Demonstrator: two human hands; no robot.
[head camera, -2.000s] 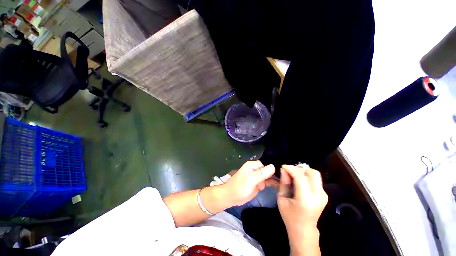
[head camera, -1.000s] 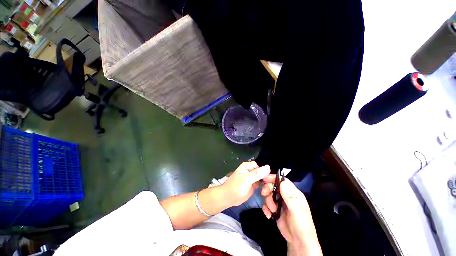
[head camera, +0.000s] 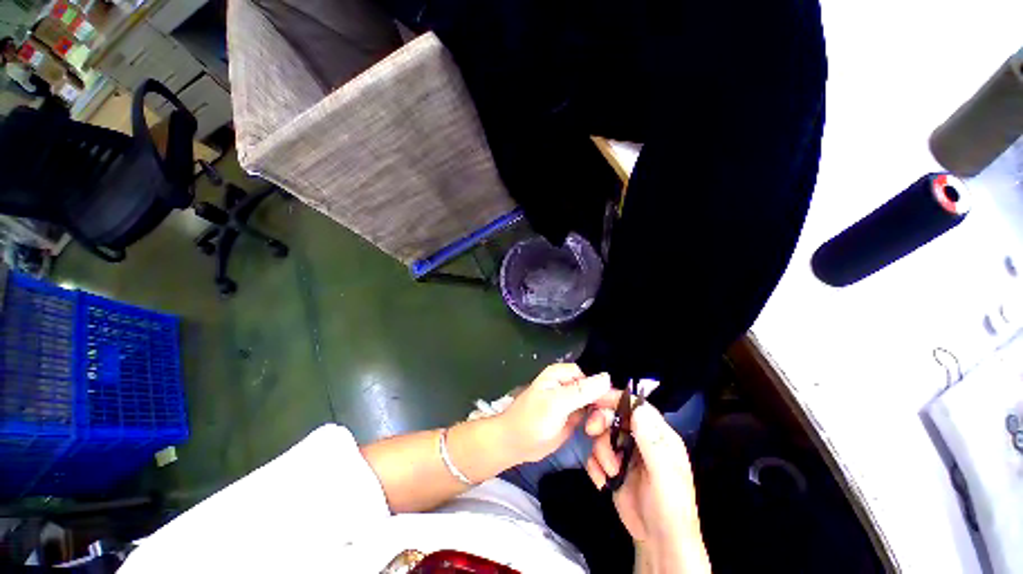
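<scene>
A large black garment (head camera: 718, 191) hangs from the white table down to my lap. My left hand (head camera: 552, 413) pinches its dark lower edge between thumb and fingers; the exact edge is hard to see. My right hand (head camera: 651, 465) holds small dark thread snips (head camera: 621, 440), blades pointing up beside my left fingertips. The blade tips look slightly apart. A small white patch shows on the cloth just past the blades. Whether the blades touch a thread is too fine to tell.
White table (head camera: 802, 381) at right bears a black thread cone (head camera: 886, 233), a grey-brown cone (head camera: 982, 123) and a pale padded cloth (head camera: 987, 437). A fabric bin (head camera: 381, 146), a translucent waste bucket (head camera: 550, 280), a blue crate (head camera: 95, 376) and a black chair (head camera: 112, 179) stand on the green floor.
Two seconds ago both hands' fingertips were together at the edge with no snips visible. Since then my right hand has turned, showing the snips. Over the last second the hands have barely moved.
</scene>
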